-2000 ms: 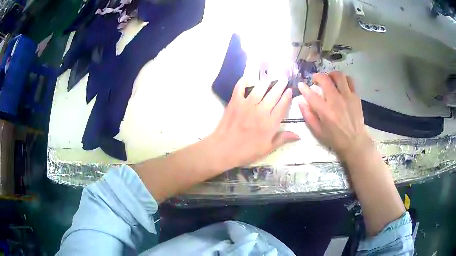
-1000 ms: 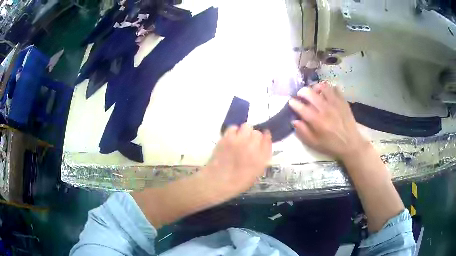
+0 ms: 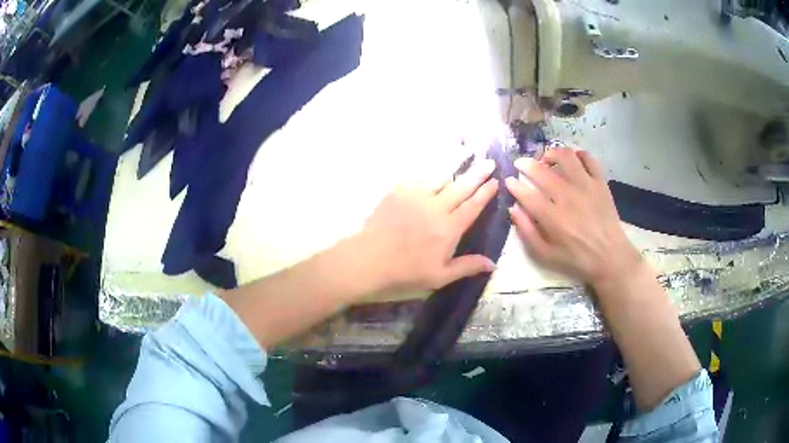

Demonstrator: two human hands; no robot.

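A curved dark band piece [image 3: 481, 235] runs from under the presser foot [image 3: 524, 138] toward me and hangs over the table's front edge. My left hand [image 3: 424, 229] lies on it with fingers spread, fingertips near the needle and thumb lower down the strip. My right hand [image 3: 567, 208] rests just right of the strip, with its fingertips at the strip's right edge close to the foot. The needle is hard to see in the lamp's glare. A second dark band piece [image 3: 692, 214] lies flat right of my right hand.
Navy cut panels [image 3: 234, 147] are piled at the left with pale pink bits [image 3: 227, 54] on top. The cream machine head [image 3: 675, 86] stands at the right. Shiny film wraps the table's front edge [image 3: 545, 313]. A blue bin [image 3: 41, 151] stands at far left.
The band piece has swung from lying leftward on the table to pointing toward me over the edge. My left hand has moved up beside the needle and opened flat. My right hand has barely moved.
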